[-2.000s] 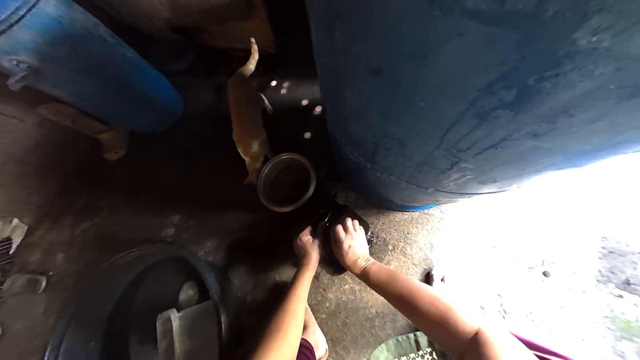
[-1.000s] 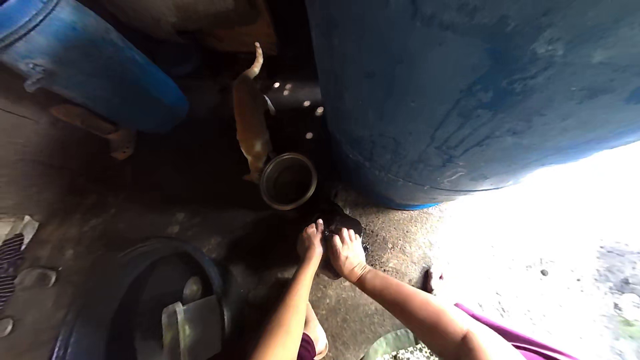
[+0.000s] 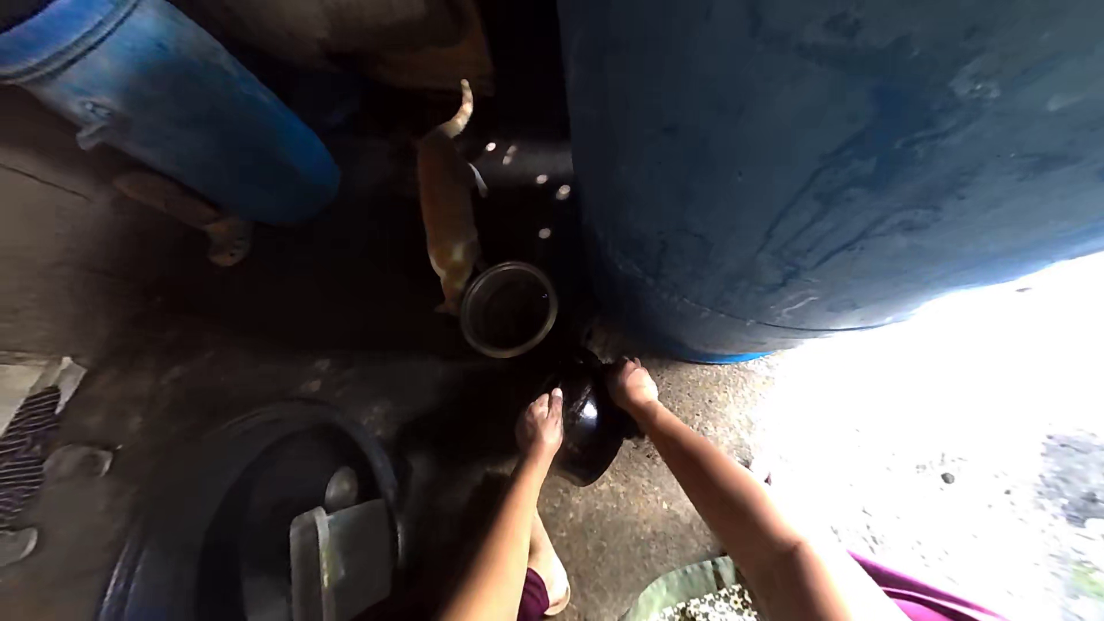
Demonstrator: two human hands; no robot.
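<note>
A dark, shiny rounded vessel (image 3: 588, 431), perhaps a pot, is low over the concrete ground between my two hands. My left hand (image 3: 542, 423) is at its left side, fingers curled at its edge. On the far right side of the vessel, my right hand (image 3: 632, 385) is closed around its rim or a dark thing there; shadow hides which. Just beyond the hands stands a round metal bowl (image 3: 509, 310) with dark contents. An orange and white cat (image 3: 448, 203) has its head down beside the left of that bowl.
A large blue barrel (image 3: 819, 164) rises at the right, and a smaller blue drum with a tap (image 3: 207, 121) leans at upper left. A black tub (image 3: 379, 448) holding a plastic container (image 3: 358, 552) is at lower left. A green sack (image 3: 681, 586) lies near my right forearm.
My hands have moved apart, from close together on top of the dark thing to its two sides. The vessel's shiny rounded surface now shows between them. The cat stays by the bowl.
</note>
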